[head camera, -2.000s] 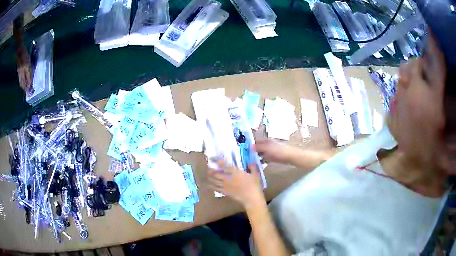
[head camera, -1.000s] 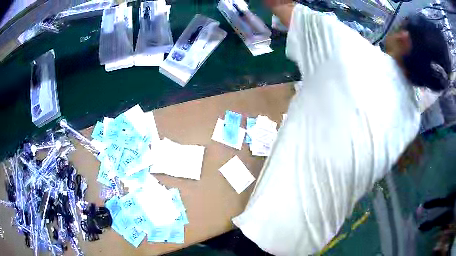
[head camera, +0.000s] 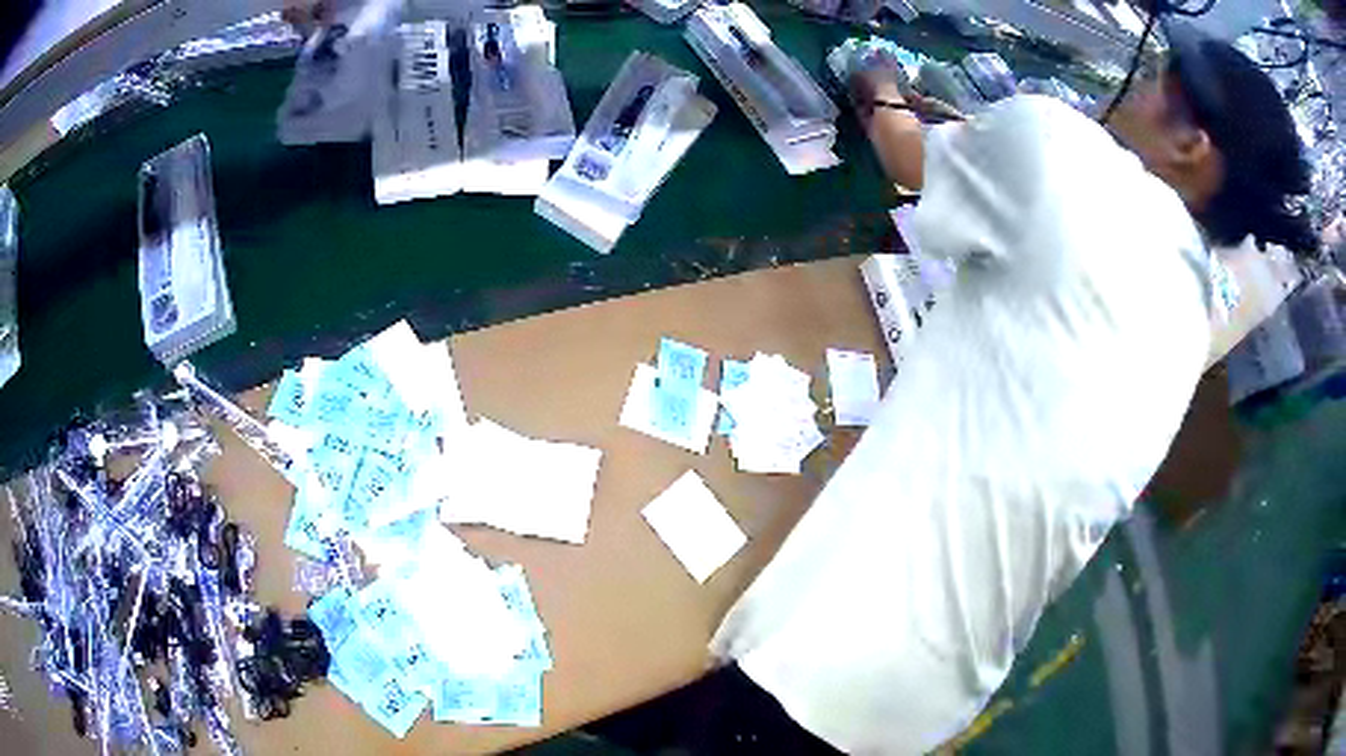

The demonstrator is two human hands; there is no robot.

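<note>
Neither of my hands is in view. Light blue and white leaflets (head camera: 354, 443) lie in a loose heap on the brown bench (head camera: 620, 606). White slips (head camera: 524, 480) lie against the heap's right side. Left of it is a tangled heap of clear long pieces with dark parts (head camera: 133, 591), with coiled black cords (head camera: 281, 665) at its right edge. A single white card (head camera: 695, 526) lies flat mid-bench, below a blue leaflet (head camera: 679, 377) on a white one and a small white pile (head camera: 771, 414).
A person in a white shirt (head camera: 974, 428) leans over the bench's right side, an arm reaching over the green belt (head camera: 399, 266). Clear-covered packs (head camera: 627, 148) lie on the belt. Another person's blurred hand (head camera: 306, 15) is at the top left. A white box (head camera: 890, 303) is partly hidden.
The person at right has turned from the bench, where both hands worked on a tray, and now leans towards the belt. The tray has left mid-bench. Packs on the belt sit further right in view.
</note>
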